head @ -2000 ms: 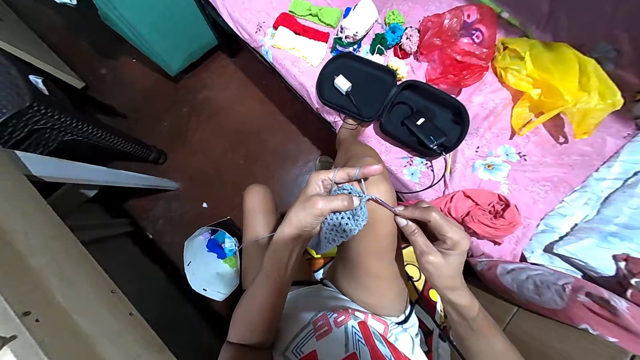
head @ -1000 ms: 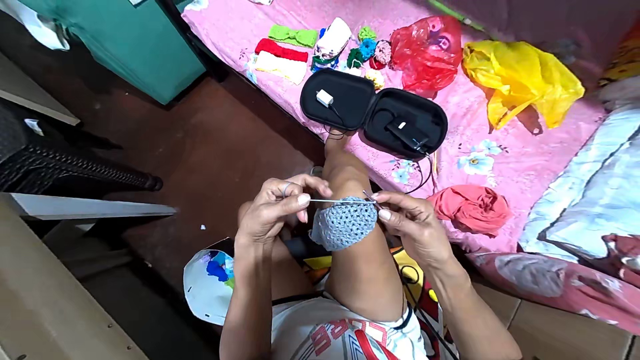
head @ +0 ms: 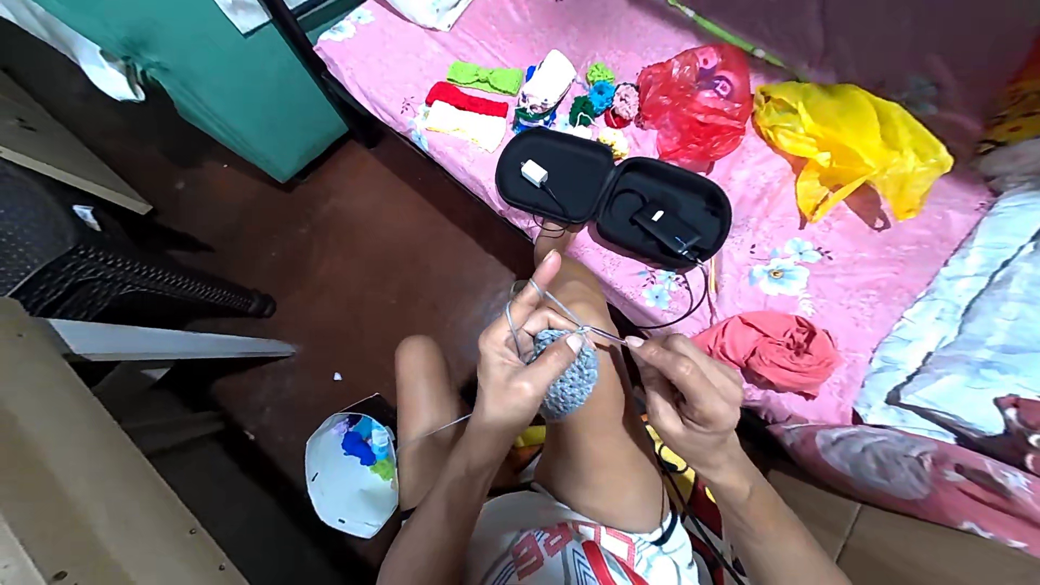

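Observation:
My left hand (head: 520, 357) pinches the top edge of a blue-grey crocheted piece (head: 569, 382) between thumb and fingers, above my thigh. Grey yarn (head: 513, 313) loops around its raised index finger and runs down past the wrist toward the white container. My right hand (head: 691, 390) grips a thin crochet hook (head: 608, 334), whose tip meets the top edge of the piece beside my left thumb. The hook's far end is hidden in my right hand.
A white container (head: 341, 496) with colored yarn stands at lower left. On the pink-sheeted bed (head: 780, 236) lie an open black case (head: 561, 175), crocheted bands (head: 467, 97), a red plastic bag (head: 699, 106), a yellow plastic bag (head: 853, 146) and a coral cloth (head: 772, 349). A black plastic stool (head: 106, 260) is at left.
My left hand has gone from drawing the yarn out sideways to holding the piece, its index finger now raised with yarn around it. My right hand has moved off the piece's edge and holds the hook there.

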